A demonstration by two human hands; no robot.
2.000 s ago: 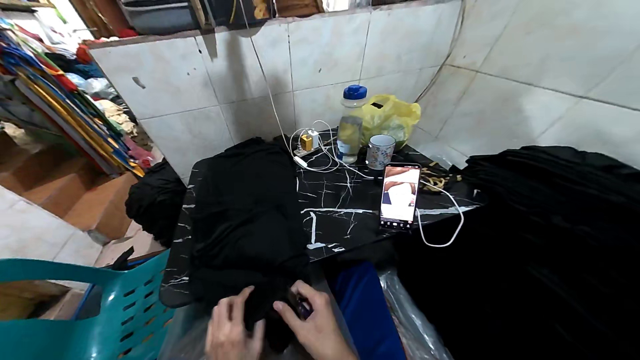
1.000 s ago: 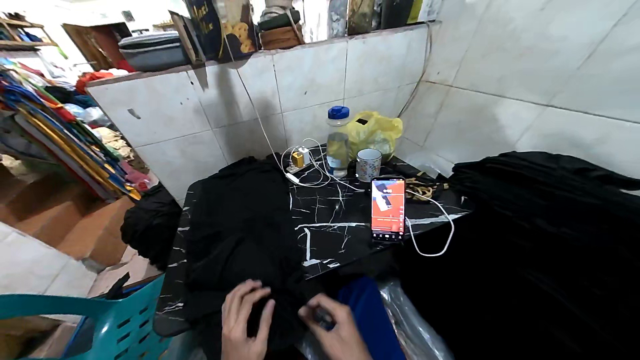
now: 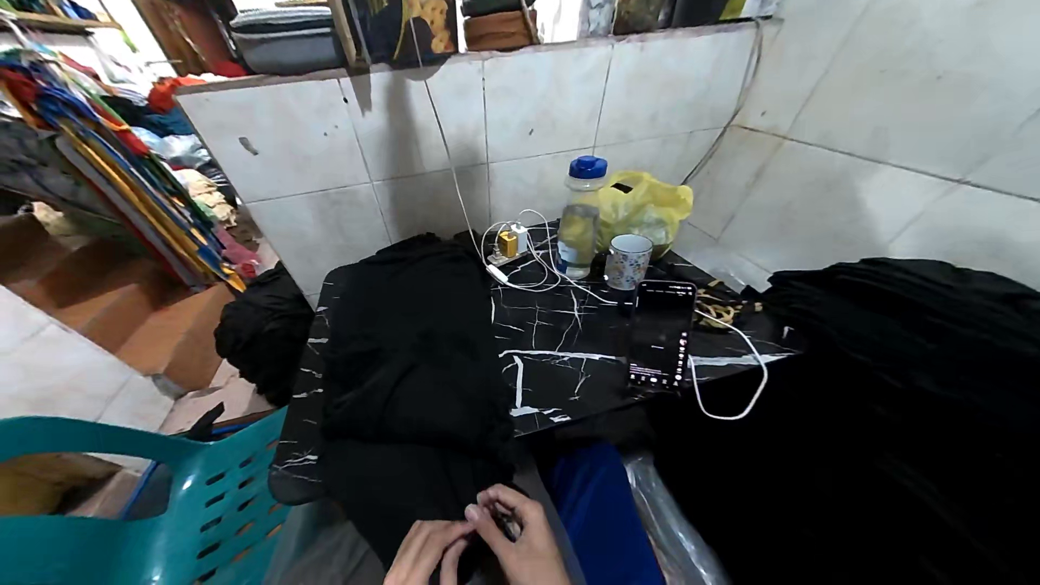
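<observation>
Black cloth (image 3: 406,349) lies over the left part of a black marble-patterned table (image 3: 552,325) and hangs down over its near edge. At that hanging end my left hand (image 3: 431,552) grips the fabric between thumb and fingers. Close beside it, fingertips nearly touching, my right hand (image 3: 520,532) is curled round a small dark object, mostly hidden, too small to name. Further back a smartphone (image 3: 660,333) with a lit screen stands propped up, a white cable looped beside it.
A blue-capped plastic bottle (image 3: 578,219), a patterned mug (image 3: 628,262), a yellow plastic bag (image 3: 646,211) and chargers (image 3: 510,242) stand at the back. A large black cloth pile (image 3: 894,406) fills the right side. A teal plastic chair (image 3: 203,504) is at the left, blue cloth (image 3: 601,512) below the table.
My hands, apart a second ago, have come together at the cloth's near end. The phone's screen has turned from a bright picture to mostly dark.
</observation>
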